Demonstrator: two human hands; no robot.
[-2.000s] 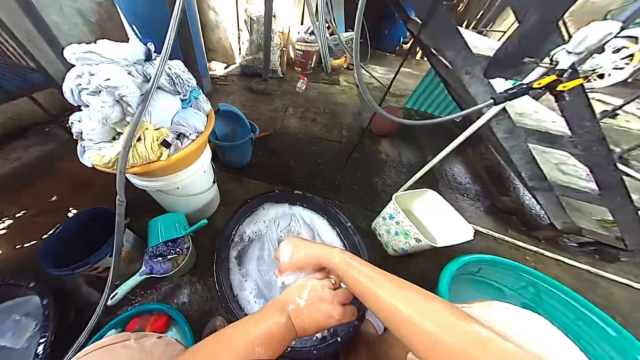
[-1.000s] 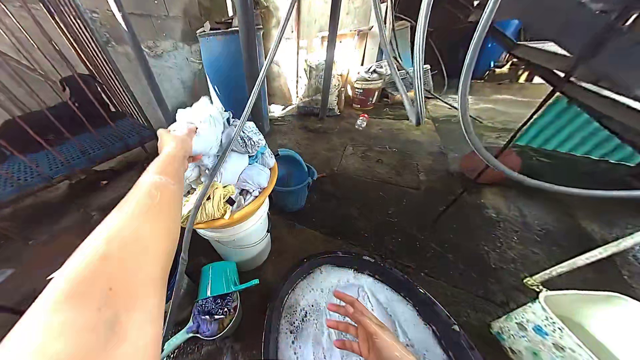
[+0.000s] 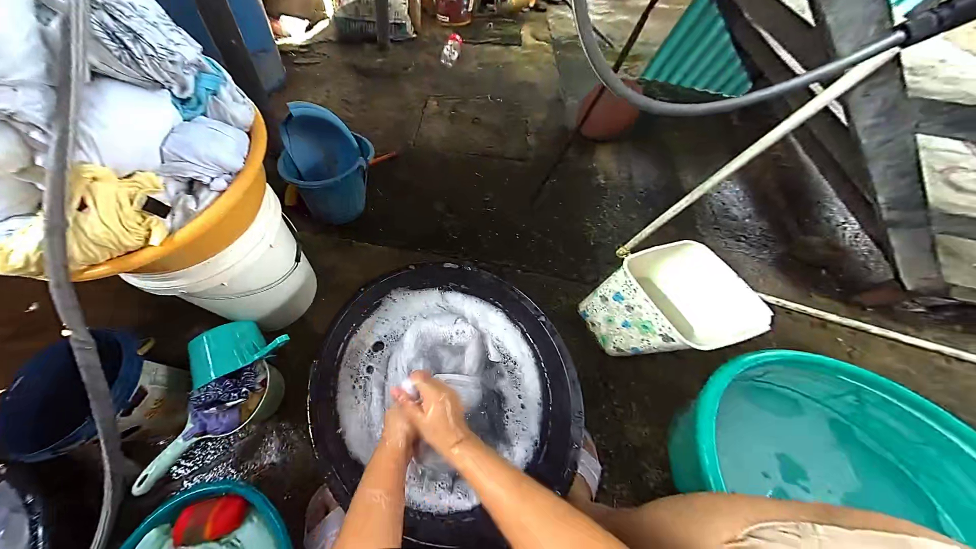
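Observation:
A round black tub (image 3: 560,412) of foamy water stands in front of me, with a wet pale cloth (image 3: 450,347) in the suds. Over the tub my left hand (image 3: 402,419) and my right hand (image 3: 438,412) are pressed together, both gripping a bunched bit of whitish cloth. Most of what they hold is hidden by the fingers. An orange basin (image 3: 221,232) heaped with white, grey and yellow laundry (image 3: 126,130) rests on a white bucket (image 3: 263,267) at the upper left.
Blue bucket (image 3: 332,191) stands beyond the tub; a patterned white container (image 3: 637,316) and green water basin (image 3: 762,366) are at right. Teal dipper (image 3: 229,351) and small basin (image 3: 206,492) of clothes sit at left. A grey hose (image 3: 69,305) crosses the left side.
One second ago my left hand was on the laundry heap and my right hand was open over the tub. Now both hands are together over the tub, holding cloth.

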